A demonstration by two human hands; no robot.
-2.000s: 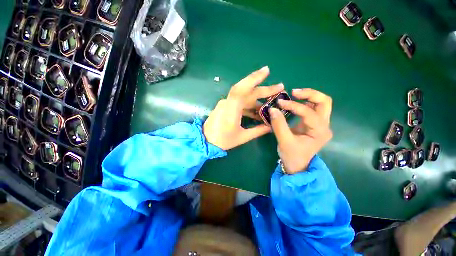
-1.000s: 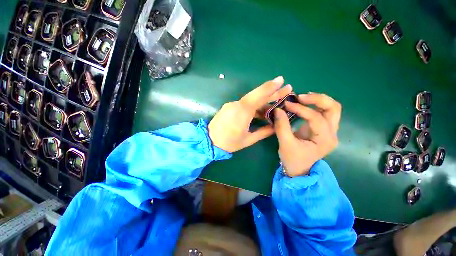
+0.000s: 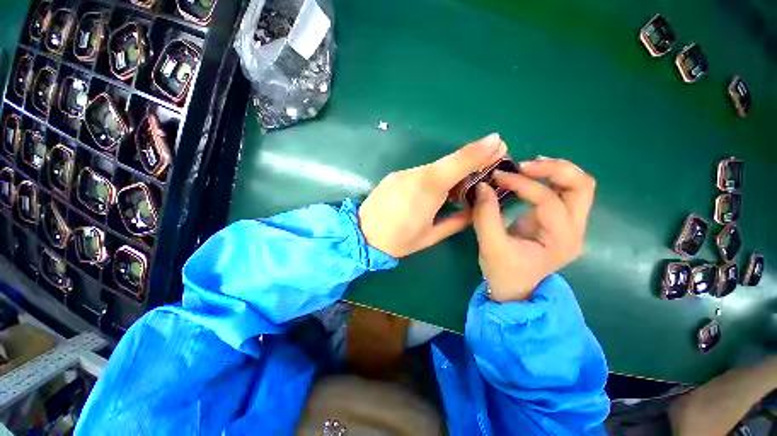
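A smartwatch housing [image 3: 488, 182] with a copper rim and dark inside is held above the green bench. My left hand [image 3: 417, 202] grips its rim from the left between thumb and fingers. My right hand [image 3: 538, 220] has its thumb and fingertips on the housing from the right and partly covers it. Whether a small part is between my right fingertips cannot be seen. A small silver-white piece [image 3: 383, 125] lies on the bench beyond my left hand.
A black compartment tray [image 3: 189, 162] of housings stands at left, with a clear parts bag [image 3: 290, 72] beside it. Several housings [image 3: 676, 279] lie in a loose group at right, and three [image 3: 691, 63] farther up. Another person's arm [image 3: 724, 400] shows at lower right.
My hands and the held housing have shifted slightly right in the picture, and the housing is turned a little. The bag and bench housings also appear farther right, as the view has moved.
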